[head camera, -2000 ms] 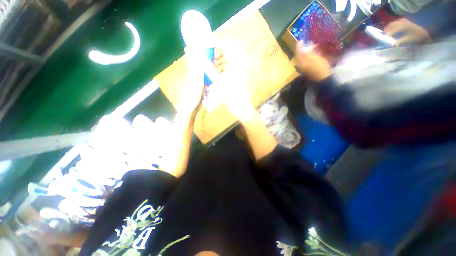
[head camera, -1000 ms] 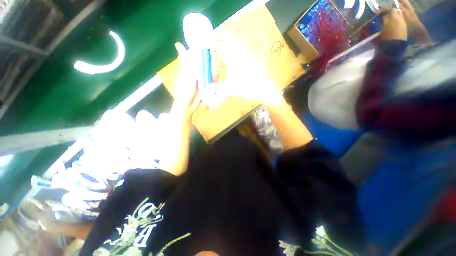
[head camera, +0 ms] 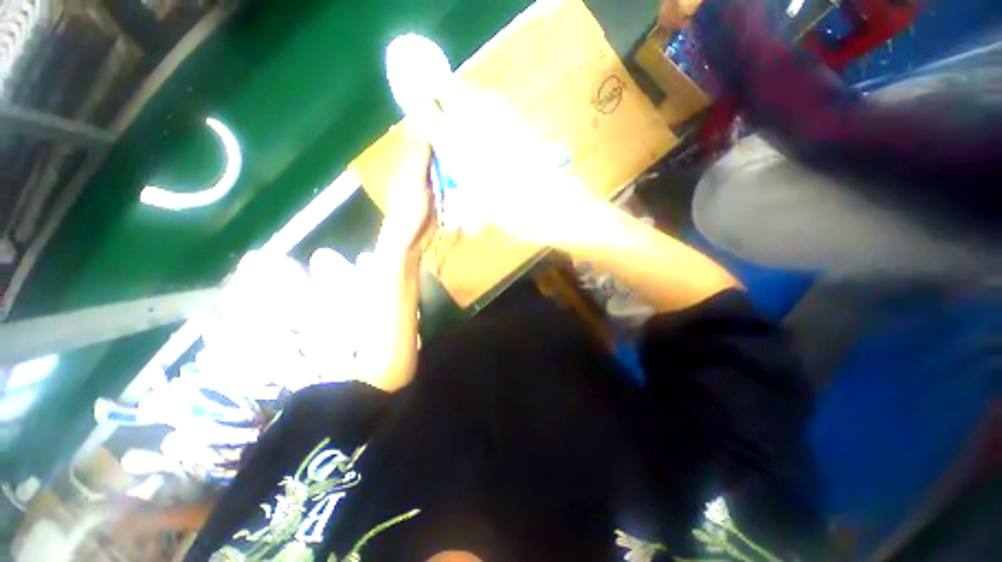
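A white handle shell (head camera: 418, 68) is held over the cardboard work surface (head camera: 593, 143), its rounded head pointing up and away. A strip of the blue battery cell (head camera: 442, 173) shows in its handle, mostly covered. My left hand (head camera: 409, 198) is around the left side of the handle. My right hand (head camera: 505, 176) lies over the handle from the right, washed out by glare; its fingers cannot be made out.
A curved white part (head camera: 209, 181) lies on the green conveyor belt (head camera: 297, 110). Stacked white housings (head camera: 286, 318) are heaped at left. A coworker's sleeve (head camera: 813, 121) reaches across the battery box (head camera: 681, 49) at upper right. Blue floor shows at lower right.
My right hand has moved over the handle, covering most of the blue cell. The curved part has slid left and down along the belt. The coworker's arm has swung across the battery box.
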